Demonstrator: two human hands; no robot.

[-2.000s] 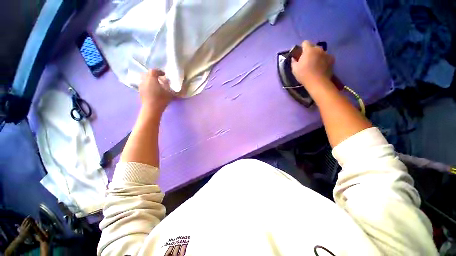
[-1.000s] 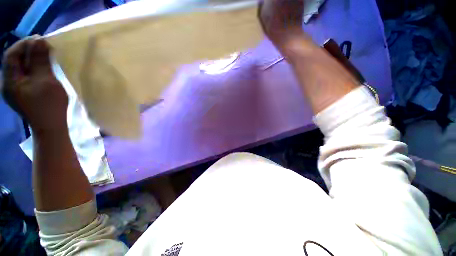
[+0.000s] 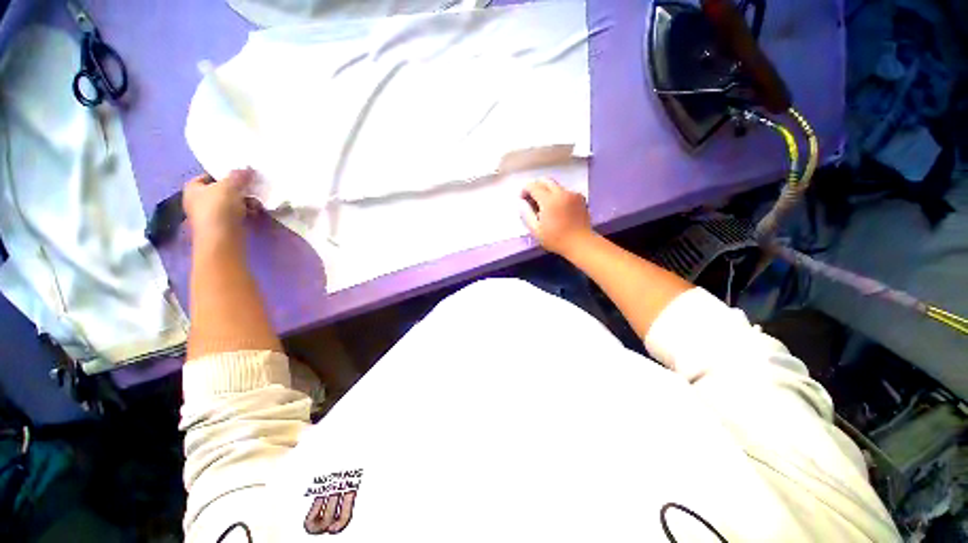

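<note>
A white garment panel (image 3: 425,117) lies spread on the purple table cover, with a lengthwise seam across its lower part and its rounded end at the left. My left hand (image 3: 223,202) pinches the panel's lower left edge near the seam. My right hand (image 3: 555,215) rests on the panel near its lower right corner, fingers bent; whether it grips cloth I cannot tell. The steam iron (image 3: 695,74) stands apart at the upper right, its brown handle free.
A stack of white panels (image 3: 74,212) lies at the left table edge, with black scissors (image 3: 99,72) on its upper side. A dark strip (image 3: 166,217) lies beside it. The iron's hose (image 3: 839,275) trails right. More white cloth (image 3: 340,9) shows at the far edge.
The panel, held up between both hands a second ago, now lies flat. My left hand has moved right and down to its edge; my right hand has come nearer me. The view has shifted.
</note>
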